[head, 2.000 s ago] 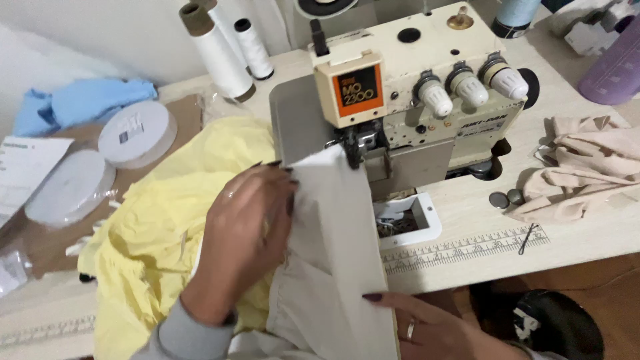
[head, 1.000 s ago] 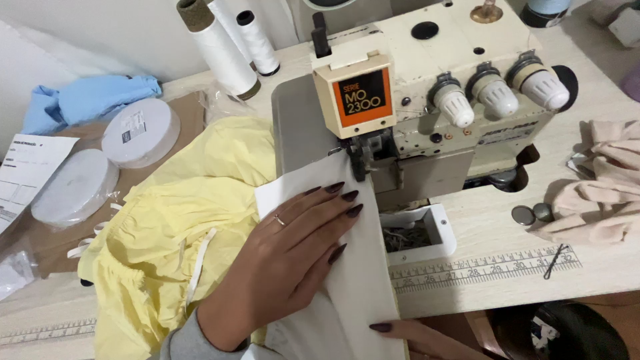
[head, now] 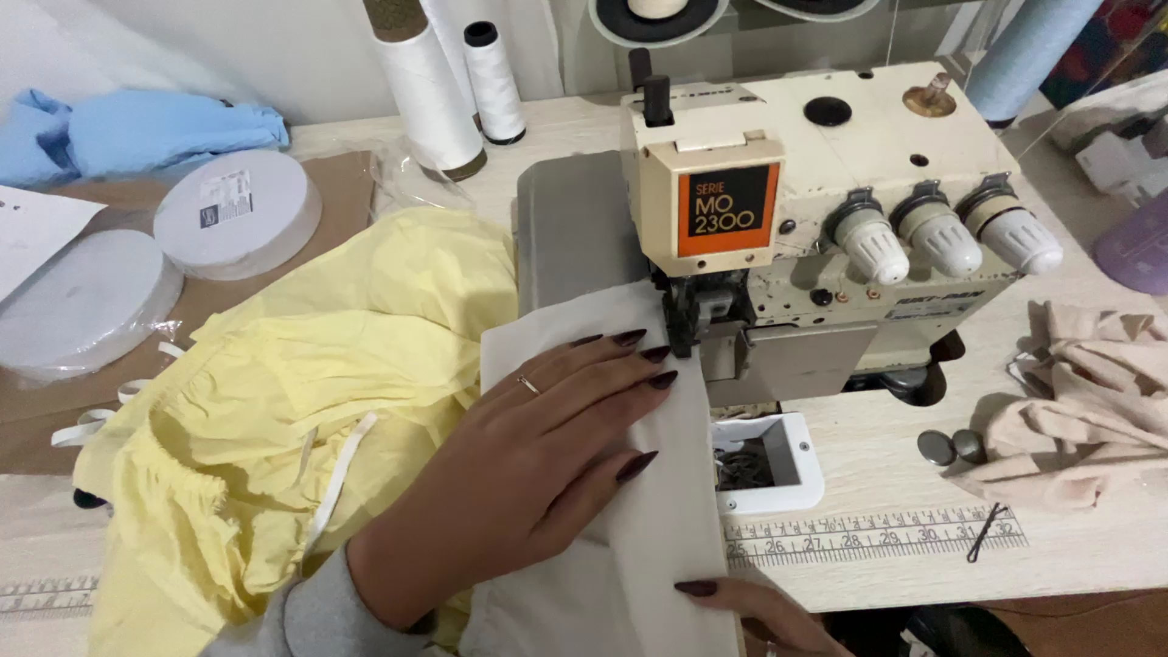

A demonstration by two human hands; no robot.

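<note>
White fabric (head: 630, 547) runs up to the presser foot (head: 680, 319) of a cream overlock sewing machine (head: 821, 182). My left hand (head: 538, 447) lies flat on this fabric just left of the foot, fingers slightly apart and palm down. At the lower right edge of the fabric is my right hand (head: 766, 611), its thumb or a finger on top and the rest cut off or hidden below, so its hold is partly out of sight. Yellow gathered fabric (head: 365, 347) lies in a heap left of the white piece, partly beneath my left forearm.
Thread cones (head: 424, 100) stand behind at the left. Two wrapped white rolls (head: 237, 214) and blue fabric (head: 173, 132) lie further left. On the right are a recessed tray (head: 794, 456), a printed ruler (head: 876, 534), a hairpin (head: 985, 534), round metal pieces (head: 937, 447) and beige fabric (head: 1077, 411).
Two seconds ago my left hand was raised with bent fingers at the fabric's left edge; it now lies flat on the fabric. The far end of the fabric has spread out flat.
</note>
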